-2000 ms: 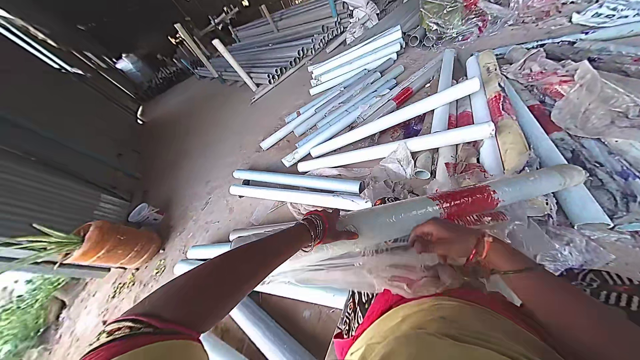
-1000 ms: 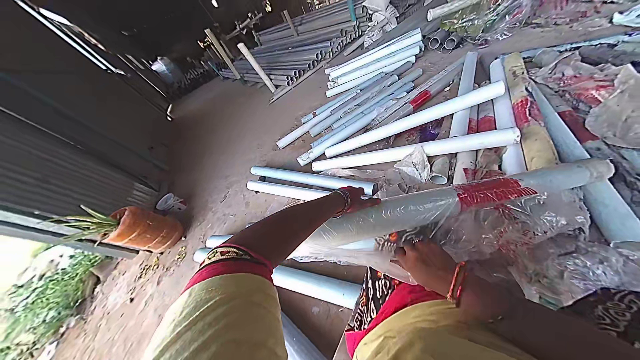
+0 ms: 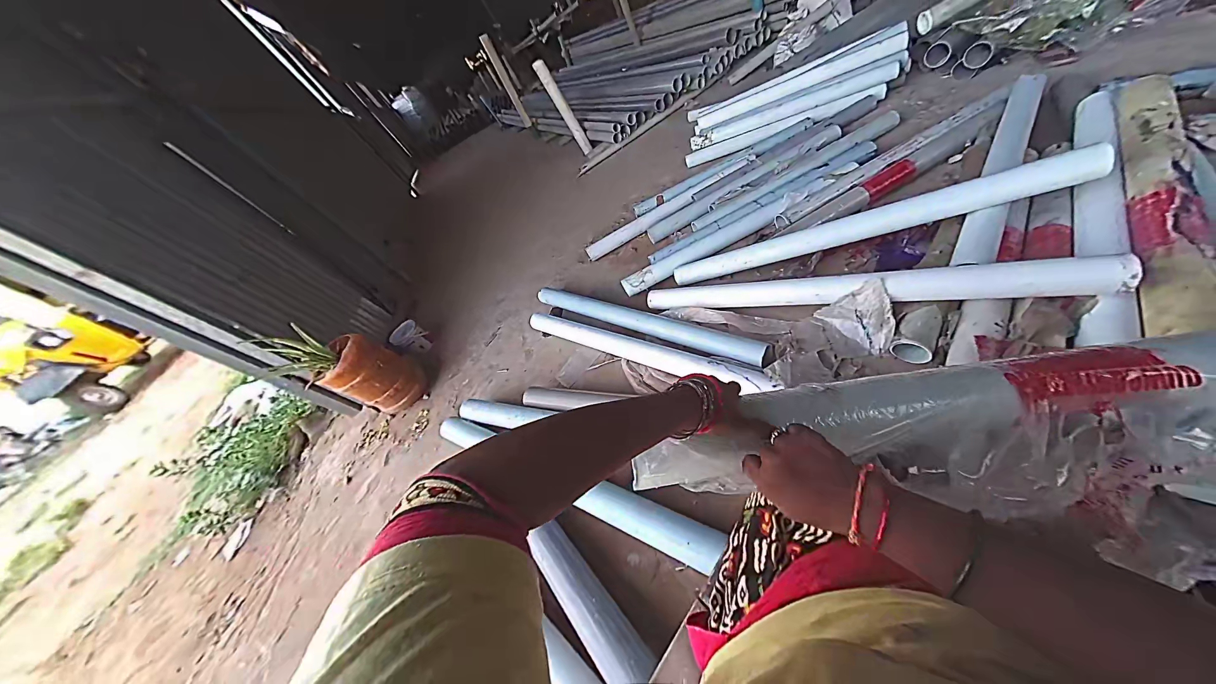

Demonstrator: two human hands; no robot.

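Note:
A thick pipe or roll wrapped in clear plastic film (image 3: 912,413), with a red printed band, lies across the right side in front of me. My left hand (image 3: 727,408), with bangles at the wrist, is on the near side of its left end; its fingers are largely hidden. Close beside it, my right hand (image 3: 798,470) has its fingers curled at the film along the lower edge, a red-orange thread round the wrist. Loose film hangs below the pipe at the right.
Pale blue and white pipes (image 3: 893,228) lie scattered on the dirt floor ahead. Grey pipes (image 3: 665,71) are stacked at the back. A tipped orange pot (image 3: 375,373) with a plant lies by the corrugated metal wall (image 3: 228,218). A yellow vehicle (image 3: 71,342) stands outside.
My right hand has moved left along the film and is now close beside my left hand. The view has shifted toward the left, showing the yellow vehicle.

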